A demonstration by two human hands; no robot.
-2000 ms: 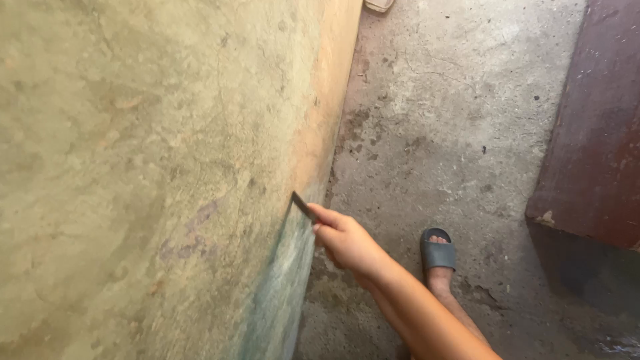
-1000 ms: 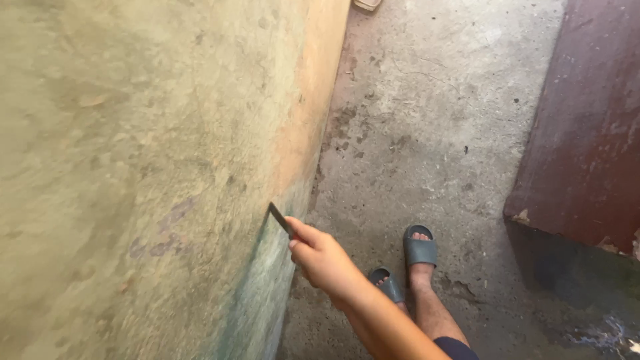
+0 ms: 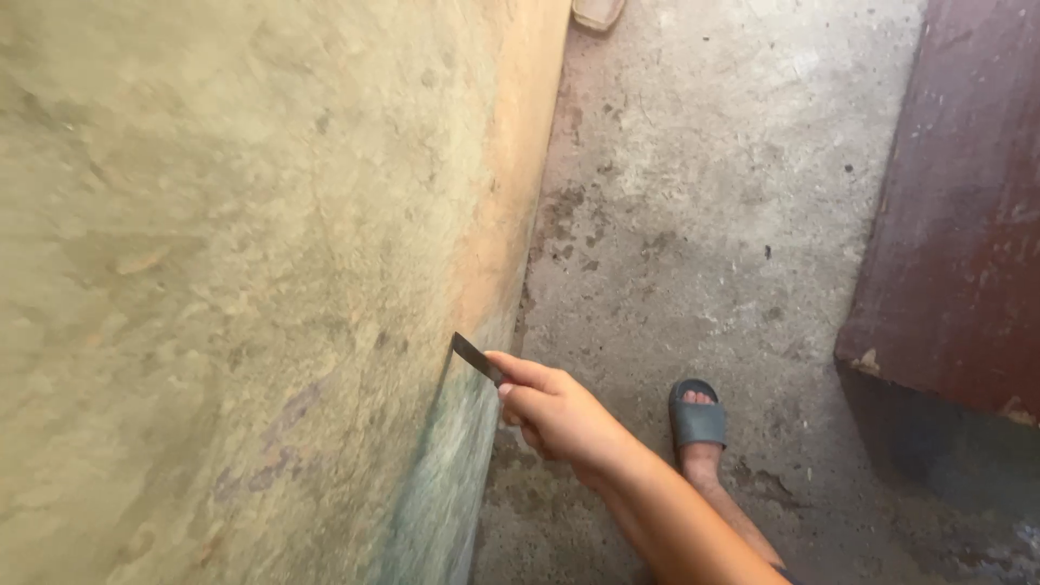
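Observation:
My right hand [image 3: 552, 406] is closed around a thin dark flat blade, perhaps a scraper or knife [image 3: 475, 356]. Its tip rests on the worn plaster wall [image 3: 284, 203], near the upper edge of a blue-green painted patch [image 3: 439, 463]. The tool's grip is hidden in the fingers. Under my right forearm, part of what looks like my left forearm [image 3: 626, 520] shows; the left hand is hidden or merges with the right, so its hold is unclear. An orange-toned band [image 3: 496, 227] runs along the wall above the blade.
The wall meets a stained concrete floor [image 3: 691, 211]. My foot in a grey slide sandal [image 3: 700, 422] stands right of the hand. A dark red, chipped panel or furniture piece [image 3: 959, 244] lies along the right side. A pale object [image 3: 599, 12] sits by the wall at the top.
The view has shifted somewhat. One second ago two sandalled feet showed; now only one does. The blade stays against the wall beside the blue-green patch, still in my right hand.

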